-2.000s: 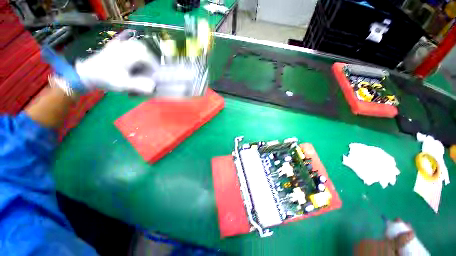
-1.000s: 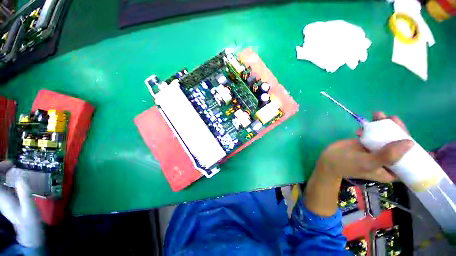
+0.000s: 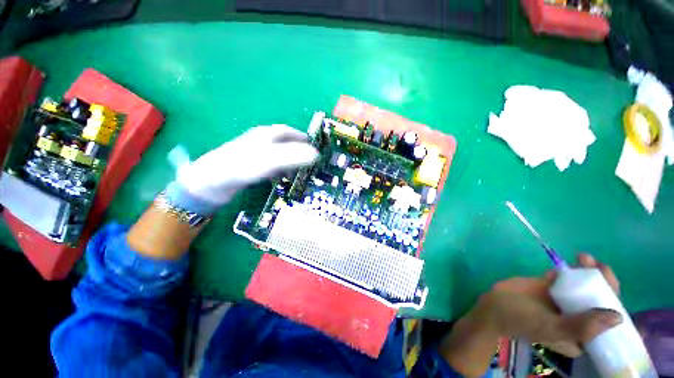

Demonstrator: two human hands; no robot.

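A green circuit board with a silver-white ribbed heatsink along its near edge lies on a red foam pad in front of me. My left hand, in a white glove, is at the board's left far corner with its fingertips on or just over the edge; whether it grips is hidden. My bare right hand holds a thick white dispensing syringe to the right of the board. Its thin needle on a purple hub points up and left, clear of the board.
Another board rests on red foam at the left. A crumpled white cloth and a yellow tape roll on white paper lie at the right. Dark panels and a board on foam are along the far side.
My left hand has moved from the left board to the middle board. The middle board has turned so its heatsink faces me. My right hand has taken up the syringe since the earliest frame.
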